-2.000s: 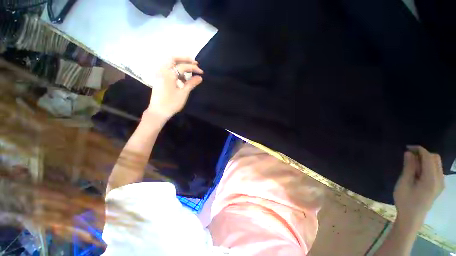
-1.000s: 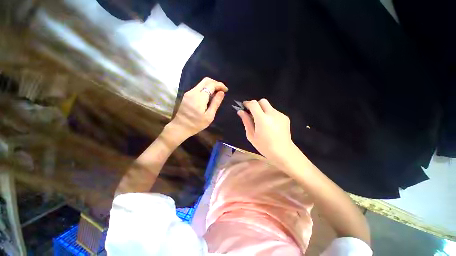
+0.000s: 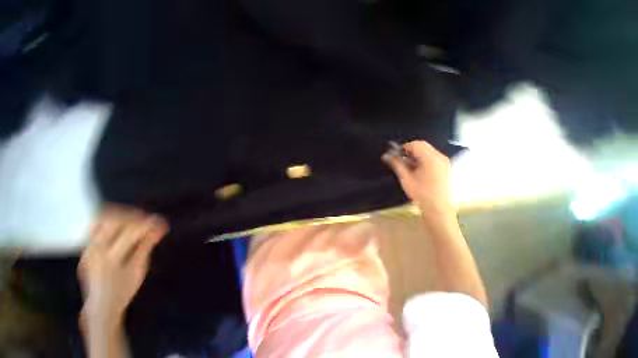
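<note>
The view is blurred. A dark garment point(image 3: 252, 119) spreads over the table, with two gold buttons point(image 3: 299, 170) near its front edge. My left hand point(image 3: 122, 245) is at the lower left, its thumb and fingertips closed on the garment's near edge. My right hand point(image 3: 423, 175) is right of the buttons, over the garment's right part. It holds small dark thread snips point(image 3: 395, 149), mostly hidden in the fingers. Whether the blades touch the cloth cannot be told.
White table surface shows at the left point(image 3: 45, 178) and right point(image 3: 511, 154). The worn yellowish table edge point(image 3: 329, 220) runs in front of a pink apron point(image 3: 315, 280). More dark cloth lies at the upper right. A bright light glares at the right.
The view has turned and the table edge lies more level. The gold buttons now show. My hands, close together a second ago, are wide apart, the left at the garment's near edge.
</note>
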